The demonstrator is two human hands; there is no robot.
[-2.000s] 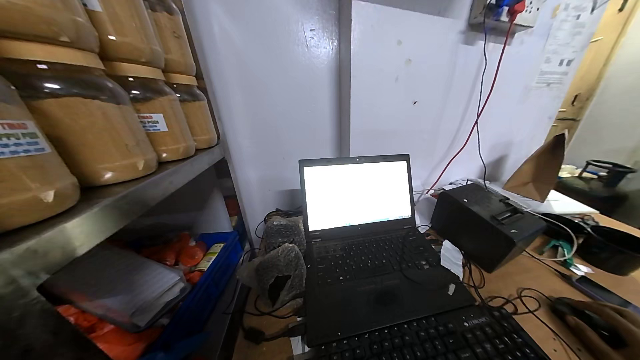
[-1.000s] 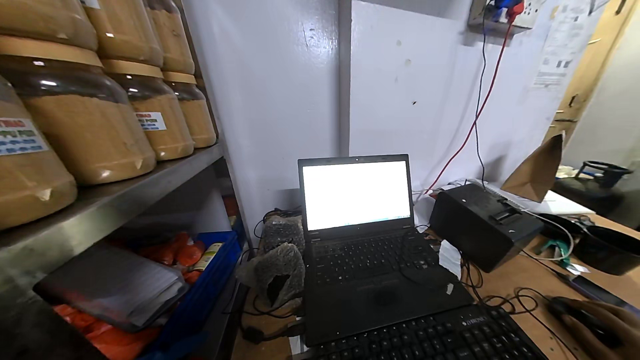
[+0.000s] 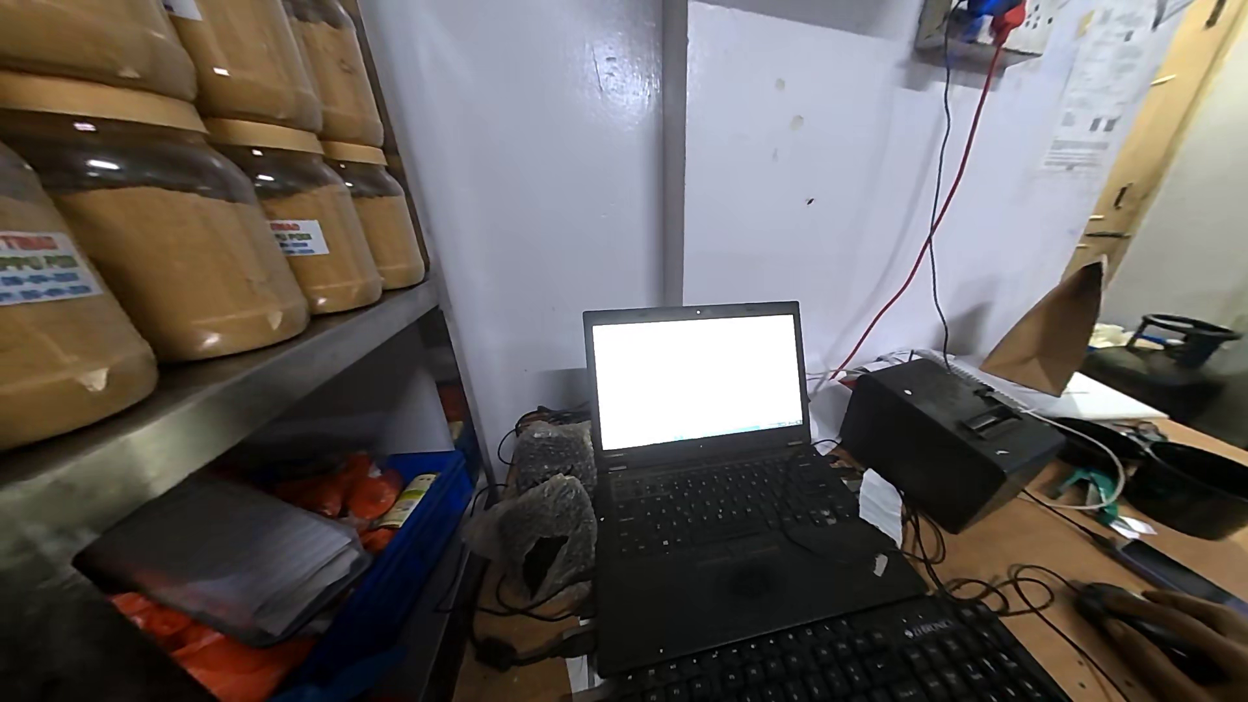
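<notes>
At the lower right edge my right hand [image 3: 1175, 639] rests over a black computer mouse [image 3: 1136, 619], its fingers bent around the mouse's side. My left hand is out of view. Left of the mouse lies a black external keyboard [image 3: 848, 663], cut off by the lower edge. Behind it stands an open black laptop [image 3: 721, 536] with a bright white screen [image 3: 697, 380]. A dark phone-like object [image 3: 1175, 570] lies just beyond my right hand.
A black box-shaped device [image 3: 951, 439] sits right of the laptop, with loose cables around it. Bubble wrap [image 3: 551, 526] lies to the left. A metal shelf [image 3: 244, 361] holds large jars of brown powder [image 3: 185, 253] above a blue crate [image 3: 390, 565]. Black bowls [image 3: 1194, 487] stand at right.
</notes>
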